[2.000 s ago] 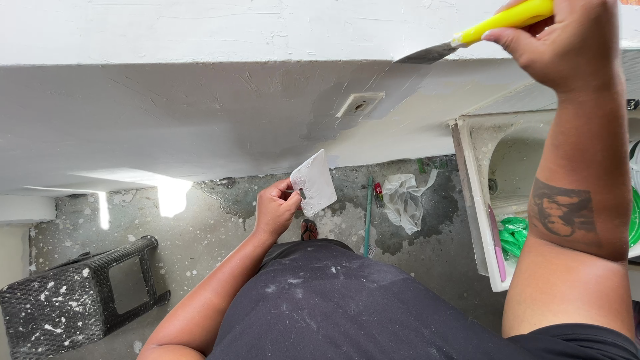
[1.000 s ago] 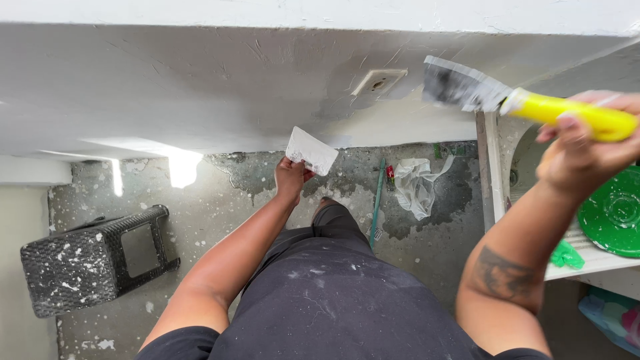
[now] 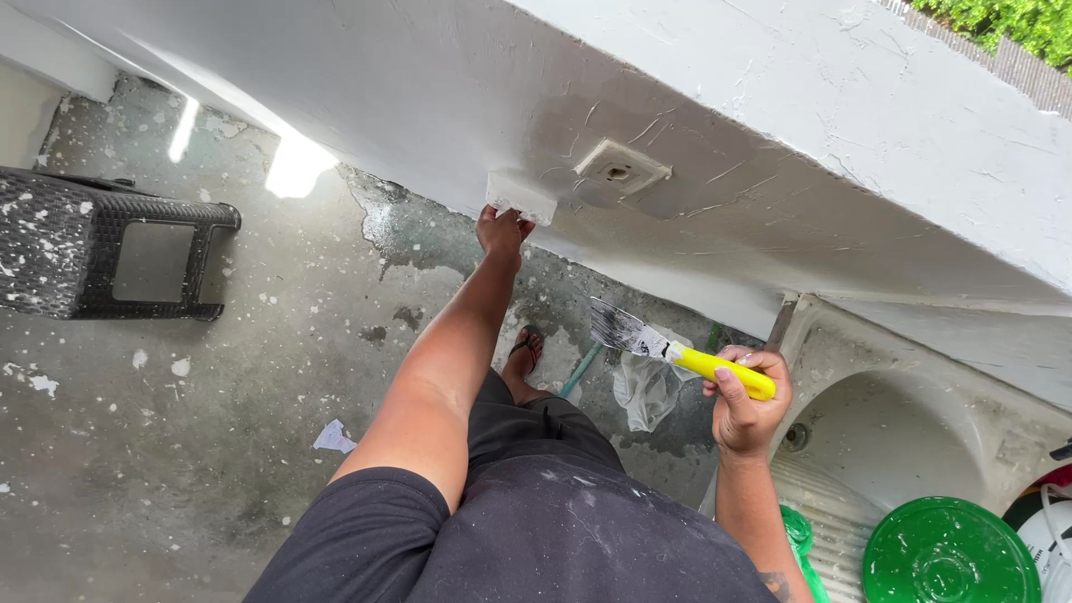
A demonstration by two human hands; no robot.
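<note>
My left hand [image 3: 502, 230] grips a white flat plastic spreader [image 3: 521, 199] at its lower edge, with the far side up against or very near the grey-white wall face [image 3: 435, 100]. My right hand [image 3: 752, 398] holds the yellow handle of a putty knife [image 3: 724, 371]; its metal blade, smeared with white and dark residue, points left and is away from the wall. A square electrical box plate [image 3: 622, 167] with a hole in its middle is set in the wall, to the right of the spreader. Darker, ridged filler surrounds it.
On the left lies a paint-spattered black woven-pattern plastic stool [image 3: 92, 243]. A dirty sink [image 3: 888, 435] stands at right, with a green round lid [image 3: 950, 553] by it. Clear plastic [image 3: 649, 389] and a teal stick [image 3: 580, 371] lie on the spotted floor [image 3: 276, 377].
My left hand has reached out to the wall with the spreader. My right hand has brought the putty knife down and away from the wall's top edge. The view has turned.
</note>
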